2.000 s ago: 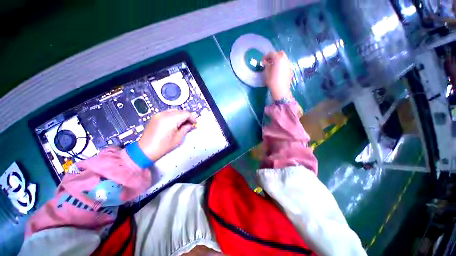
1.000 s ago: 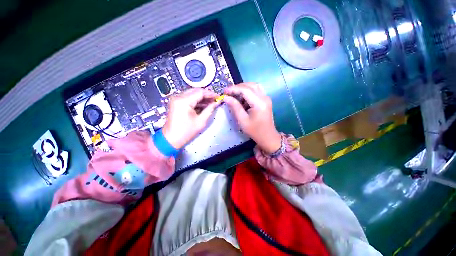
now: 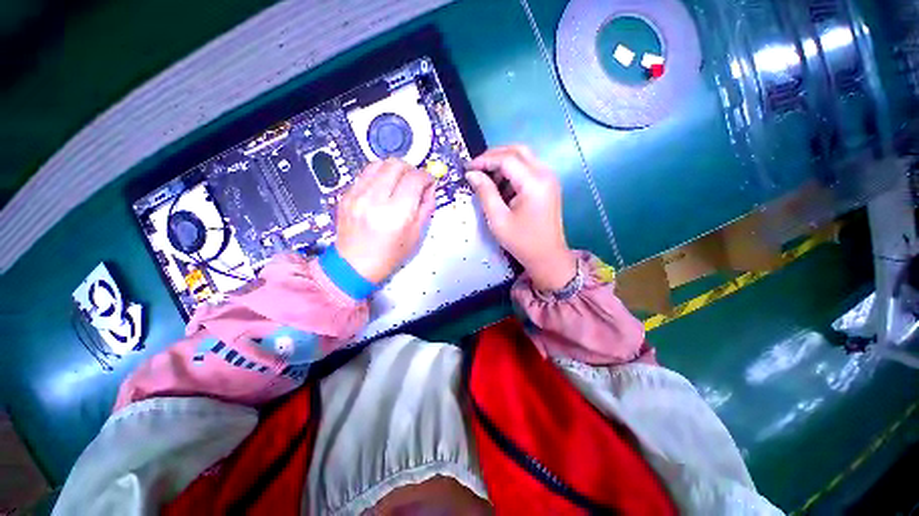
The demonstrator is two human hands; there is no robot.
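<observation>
The open laptop base [image 3: 443,257] lies on the bench in front of me, with the dark motherboard [image 3: 267,191] in its upper part. A white cooling fan [image 3: 390,133] with a round rotor sits at its upper right, another [image 3: 186,232] at its left with a looped black lead. A small yellow piece [image 3: 436,167] shows on the board below the right fan. My left hand [image 3: 383,217] is over the base, its fingertips beside the yellow piece. My right hand [image 3: 521,202] is at the base's right edge, thumb and finger close together. Whether either holds something cannot be told.
A flat pale ring [image 3: 579,86] lies at the upper right, with small white and red bits in its centre. Clear plastic trays [image 3: 796,91] are at the far right. A spare fan [image 3: 106,312] with thin leads lies at the left. A grey ribbed strip [image 3: 151,131] runs behind the base.
My right hand went from the ring to the base and met my left hand at a yellow piece. Now the hands are apart, and the yellow piece shows on the board.
</observation>
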